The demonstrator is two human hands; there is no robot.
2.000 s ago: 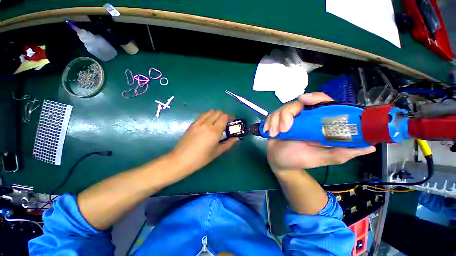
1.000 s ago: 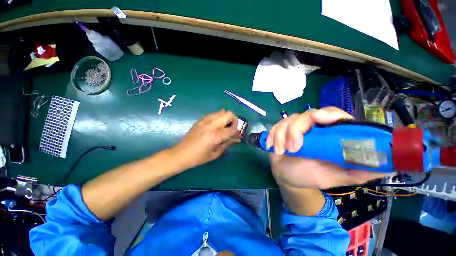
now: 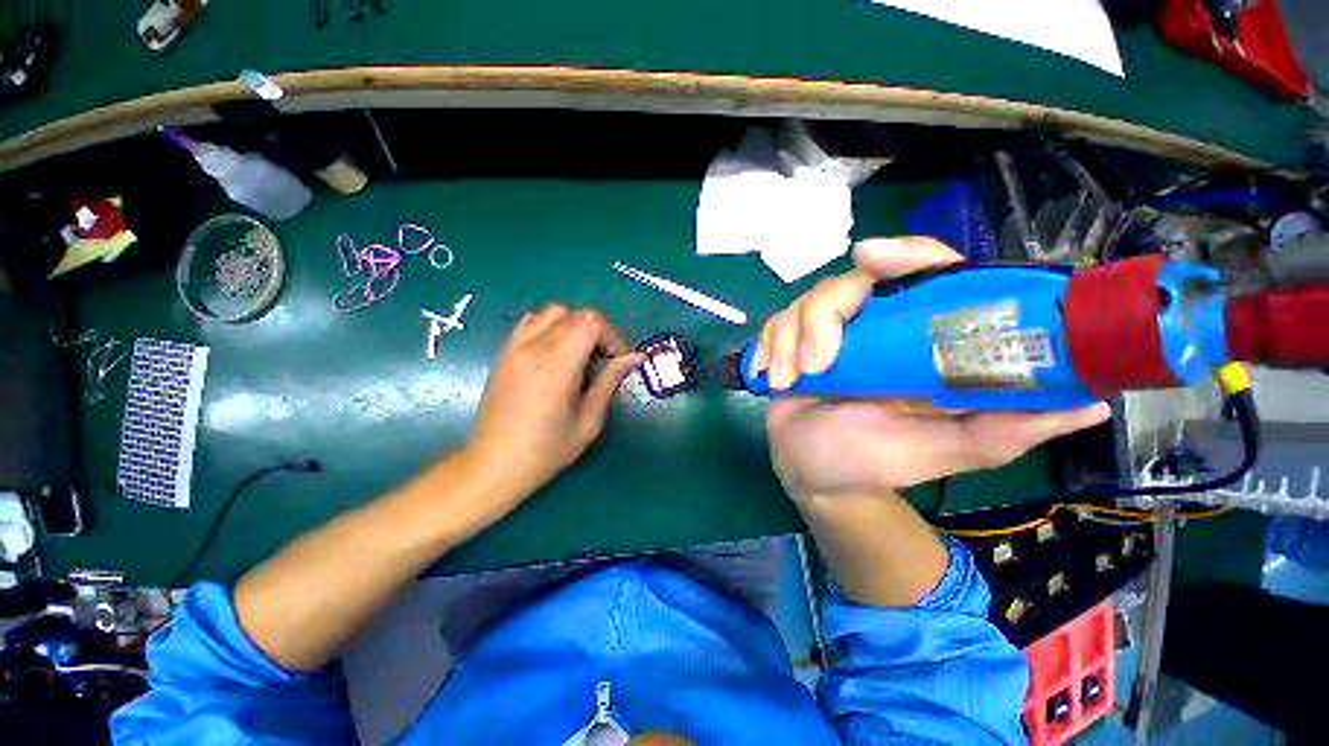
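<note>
My left hand [image 3: 542, 391] holds a small black module [image 3: 668, 366] at its left edge between thumb and fingertips, above the green mat. The module's bright whitish square face shows. My right hand [image 3: 875, 415] is wrapped around the blue barrel of an electric screwdriver [image 3: 991, 343], which lies level with its red rear part to the right. The screwdriver's dark tip points left at the module, close to its right side. I cannot tell whether the tip touches it.
White tweezers [image 3: 682, 293] and a crumpled wipe [image 3: 775, 211] lie beyond my hands. Pink bands [image 3: 373, 265], a round screw dish [image 3: 230, 271] and a gridded white strip [image 3: 159, 423] are at left. A raised shelf edge [image 3: 583, 91] runs across the back. A red tray [image 3: 1071, 678] is lower right.
My left hand has shifted left and opened out around the module, whose bright face now shows again. The screwdriver has moved slightly up and left in view. The camera view has also shifted.
</note>
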